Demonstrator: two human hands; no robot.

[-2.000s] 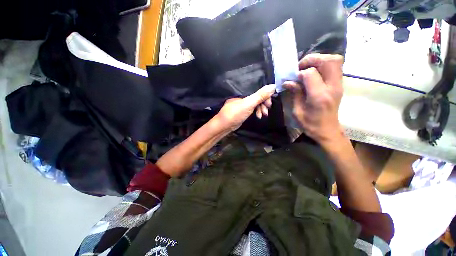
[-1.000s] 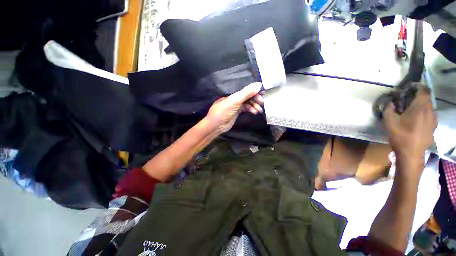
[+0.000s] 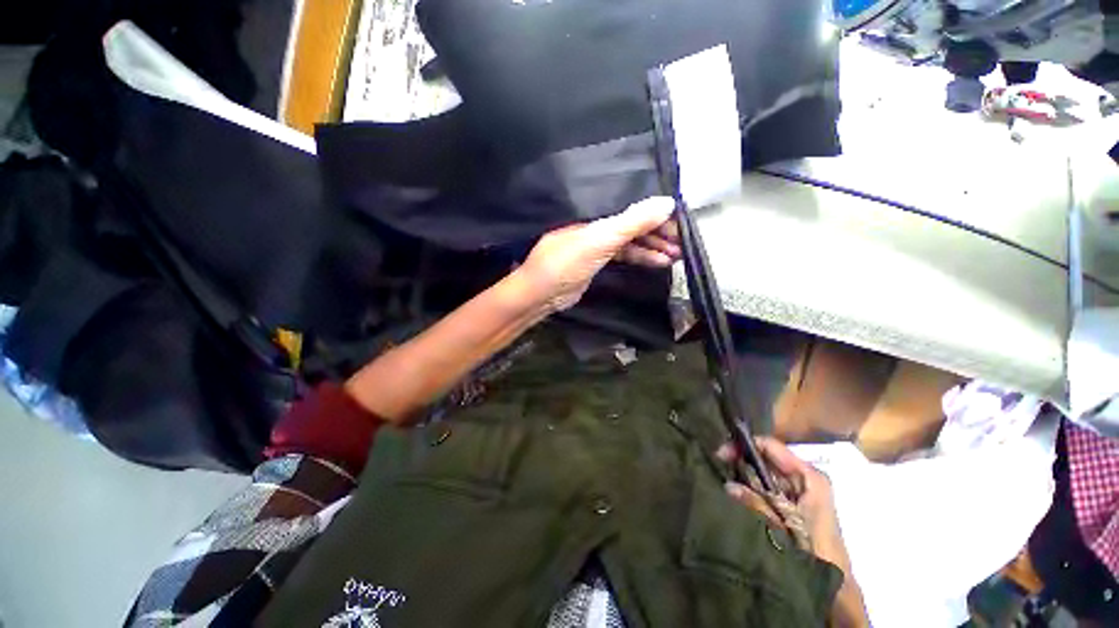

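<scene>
My left hand (image 3: 601, 255) pinches the edge of the black garment panel (image 3: 540, 86) at the lower end of the white strip (image 3: 708, 123). A narrow dark welt band (image 3: 663, 123) runs along the strip's left side. My right hand (image 3: 785, 491) is low, near my lap, and holds the tailor's shears (image 3: 712, 319) by the wrapped handles. Their long dark blades point up to my left fingertips at the strip's lower end. The blades look close together. Whether they touch the cloth is hard to tell.
The sewing machine head (image 3: 982, 31) is at the top right. A small red item (image 3: 1034, 106) lies below it on the white machine table (image 3: 884, 276). A pile of black cut pieces (image 3: 233, 221), one with a white edge, is at left. White cloth (image 3: 933, 528) is heaped at lower right.
My right hand left the strip, reached the shears on the table at right, and brought them down to my lap side with blades toward the panel. My left hand still holds the panel.
</scene>
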